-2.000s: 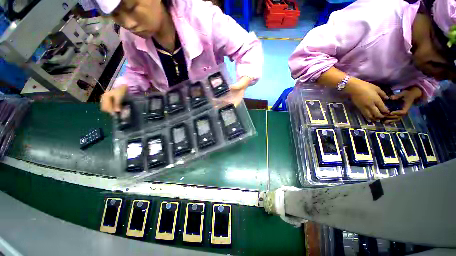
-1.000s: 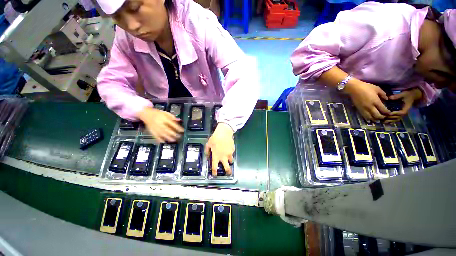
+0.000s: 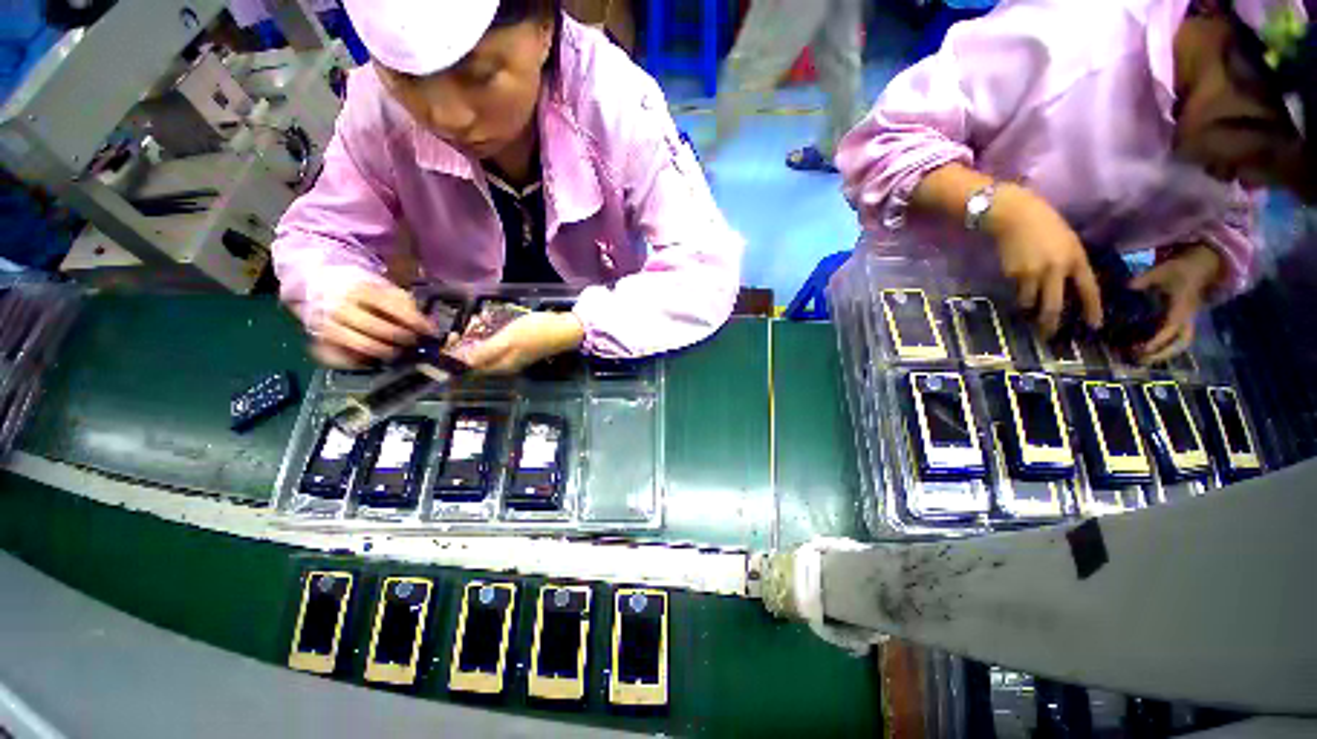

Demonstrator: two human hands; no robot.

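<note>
Neither of my hands is in the picture. Nearest in front of me, several closed phones with gold rims (image 3: 483,637) lie in a row on the green belt (image 3: 751,679). Beyond the pale metal rail (image 3: 238,508) is a clear blister tray (image 3: 621,513) with dark phones (image 3: 467,455) in its pockets. The near right pocket of this tray is empty. A person opposite holds an open, gold-edged phone (image 3: 390,397) over the tray in both hands. A small dark keypad piece (image 3: 264,401) lies left of the tray.
At right, another person holds a dark part over stacked clear trays (image 3: 867,491) with gold-rimmed phones. A grey-white arm (image 3: 997,585) crosses the lower right. Bench machines (image 3: 188,188) stand upper left. A person's legs (image 3: 792,72) are at the back.
The person opposite has set the lifted tray down on the belt, took a phone from its near right pocket and now holds an open phone. Legs have appeared at the back.
</note>
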